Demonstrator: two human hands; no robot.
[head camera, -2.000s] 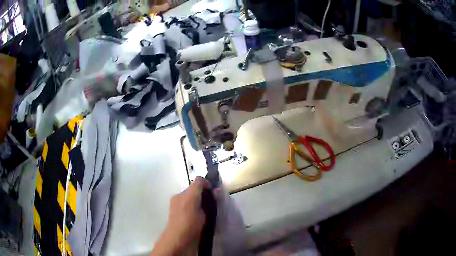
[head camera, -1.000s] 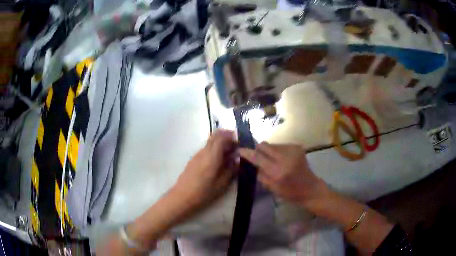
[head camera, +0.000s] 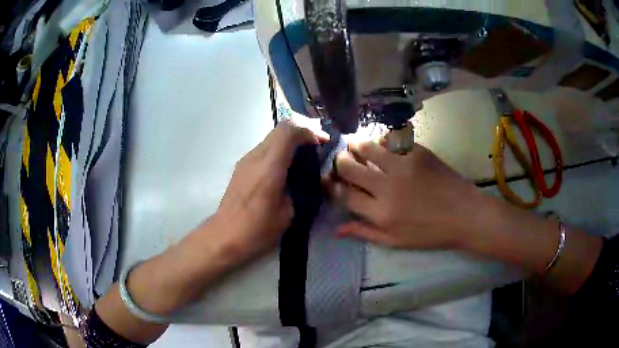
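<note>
The black strip (head camera: 294, 272) runs from near the needle area toward the table's front edge, with a grey fabric piece (head camera: 336, 285) beside and under it. My left hand (head camera: 261, 183) grips the strip and fabric just in front of the sewing machine head (head camera: 380, 54). My right hand (head camera: 407, 197) is on the right, its fingertips pinching the grey fabric close to the presser area. A shiny dark loop hangs in front of the needle and hides the presser foot and some fingertips.
Scissors (head camera: 536, 160) with orange and red handles lie right of my right hand. A stack of grey cut pieces (head camera: 102, 163) lies at the left on a yellow-and-black striped surface (head camera: 58, 163). A dark-edged piece (head camera: 220, 15) lies behind, at the top.
The view has moved closer and lower over the needle area. My right hand came in after the first frame. Both hands are now nearer the needle, and more grey fabric shows beside the strip.
</note>
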